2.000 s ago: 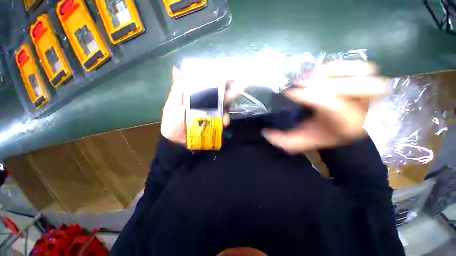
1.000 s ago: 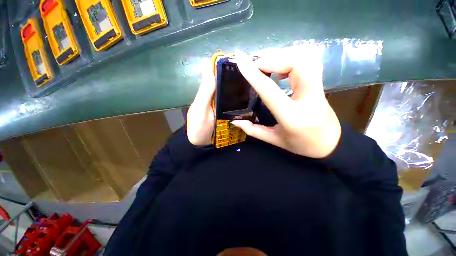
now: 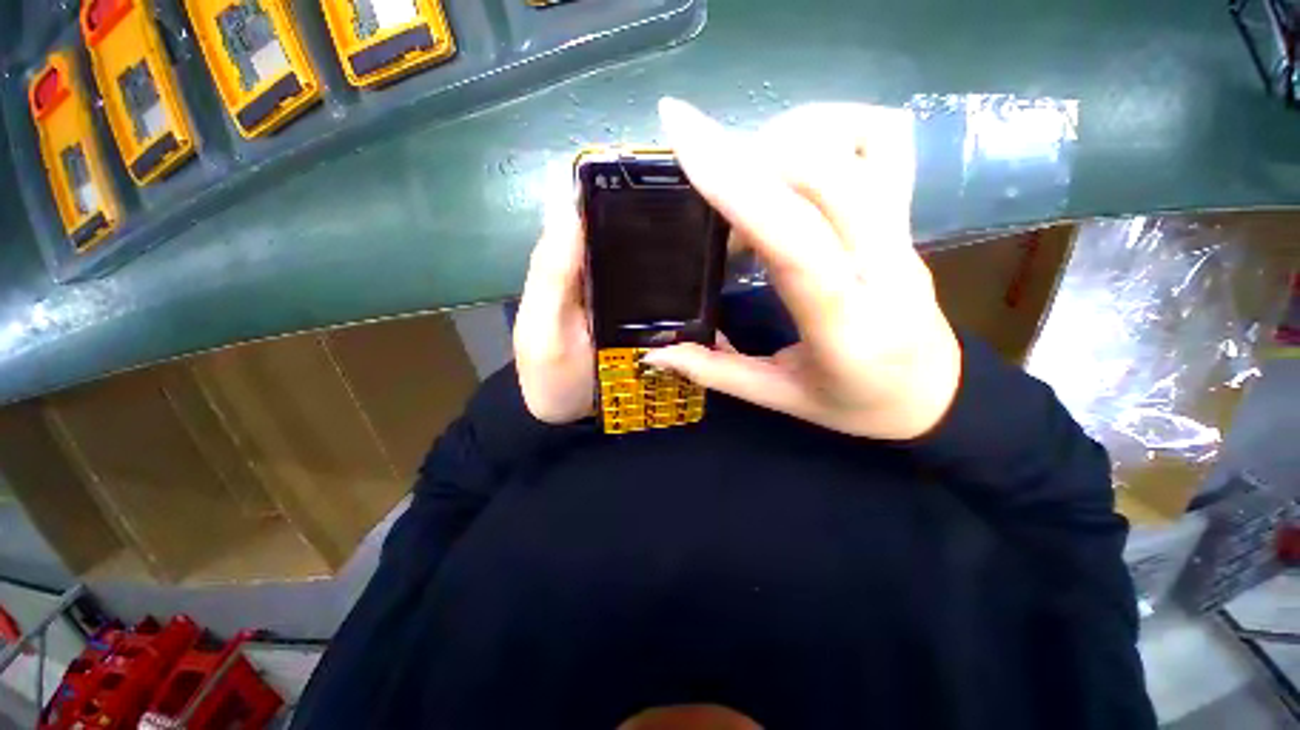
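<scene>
A keypad phone with yellow number keys and a glossy black front panel is held upright over the bench's near edge, its screen facing me. My left hand grips it along its left side. My right hand is at its right side, with the thumb at the top of the keypad and the index finger stretched beyond the phone's top edge. The fingers behind the phone are hidden.
A blister tray with several orange phones, backs up, lies at upper left on the green mat. Clear film lies right of my right hand. Crumpled film fills a carton at right. Red crates stand at lower left.
Two seconds ago the phone's front was grey around the screen and my right hand was apart with a dark object. Now the front is black and my right hand is on the phone.
</scene>
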